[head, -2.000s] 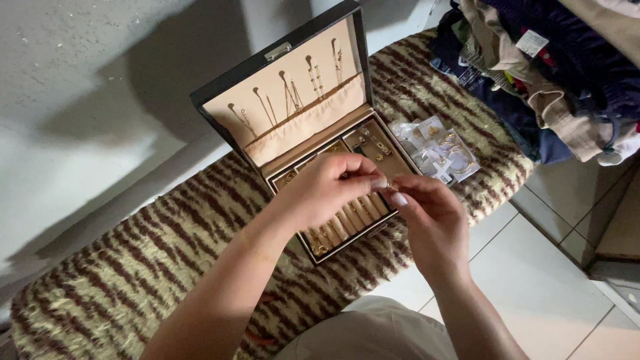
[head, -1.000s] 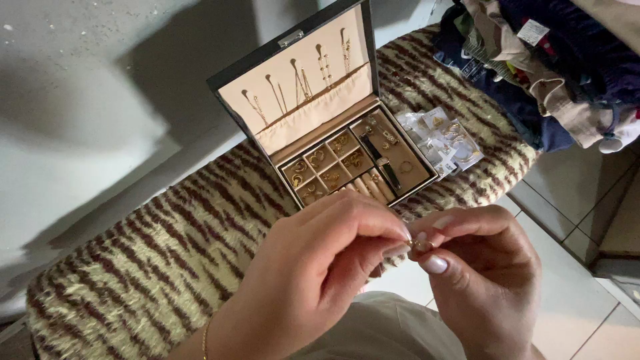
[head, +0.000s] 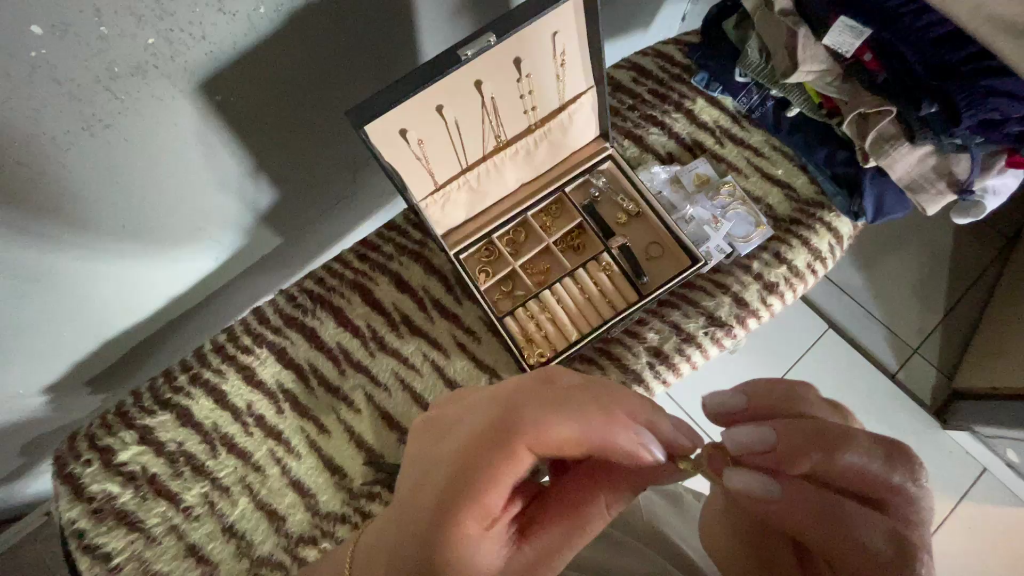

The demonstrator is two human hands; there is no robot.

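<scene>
My left hand (head: 512, 472), with a thin chain bracelet at its wrist, and my right hand (head: 816, 480) meet at the fingertips in front of the jewelry box. Between them they pinch a small gold-coloured piece of jewelry (head: 690, 464); its exact kind cannot be told. Beyond my hands the jewelry box (head: 472, 302) stands with its lid (head: 416, 132) up. Necklaces (head: 490, 120) hang inside the lid. Small compartments hold earrings (head: 572, 240), padded rolls (head: 572, 304) carry rings, and a black-strapped wristwatch (head: 620, 244) lies in the larger compartment.
Beneath the box is a bench with a striped furry cover (head: 304, 400), against a grey wall (head: 144, 160). Clear packets with jewelry (head: 720, 212) lie right of the box. A pile of folded clothes (head: 848, 104) is at the upper right, above a tiled floor (head: 808, 344).
Both hands have moved from over the box toward the body, uncovering its compartments and ring rolls. The small piece stays between the fingertips.
</scene>
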